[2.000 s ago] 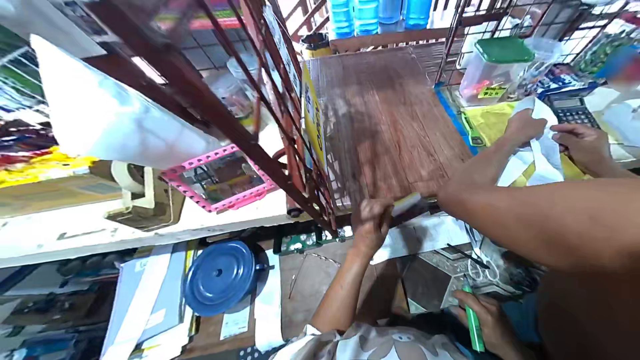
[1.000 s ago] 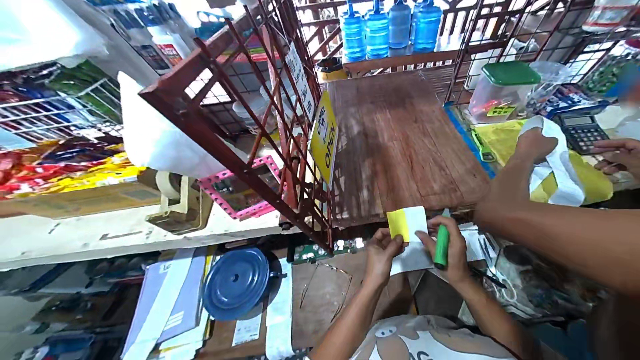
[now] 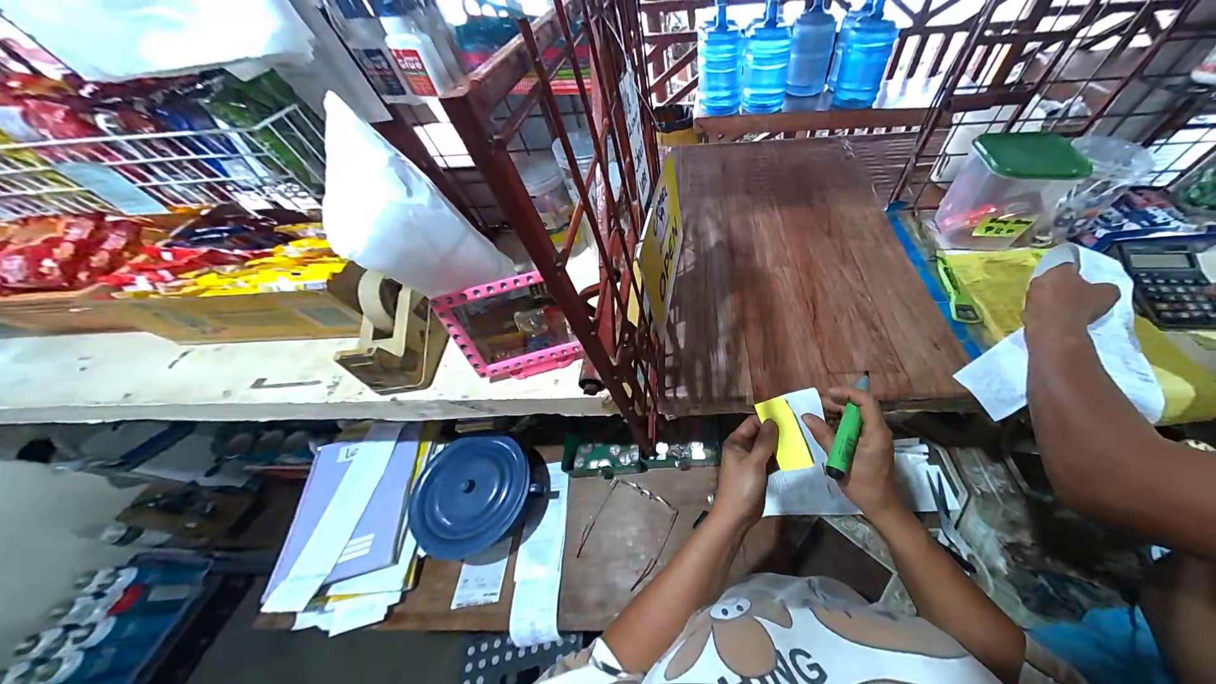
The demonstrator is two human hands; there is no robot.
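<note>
My left hand [image 3: 746, 461] pinches a small yellow card [image 3: 784, 434] by its left edge, near the front edge of the wooden counter. Behind the card shows a white slip of paper [image 3: 807, 407], which the fingers of my right hand [image 3: 860, 446] touch at its right side. That same right hand holds a green marker [image 3: 844, 442], upright and slightly tilted, with its dark tip upward. White papers [image 3: 793, 494] lie below both hands. A pair of scissors [image 3: 940, 503] is to the right of them.
The brown wooden counter [image 3: 788, 275] lies ahead, with a red metal grille [image 3: 556, 247] on its left. At right, another person's hand [image 3: 1069, 299] holds a paper strip [image 3: 1135, 351] beside a calculator [image 3: 1173, 285]. A blue round lid [image 3: 470, 496] and stacked papers [image 3: 347, 532] are lower left.
Two seconds ago my hands were apart, the right one lower with the marker; now they are together at the yellow card and white slip. The other person's hand holds the paper strip up.
</note>
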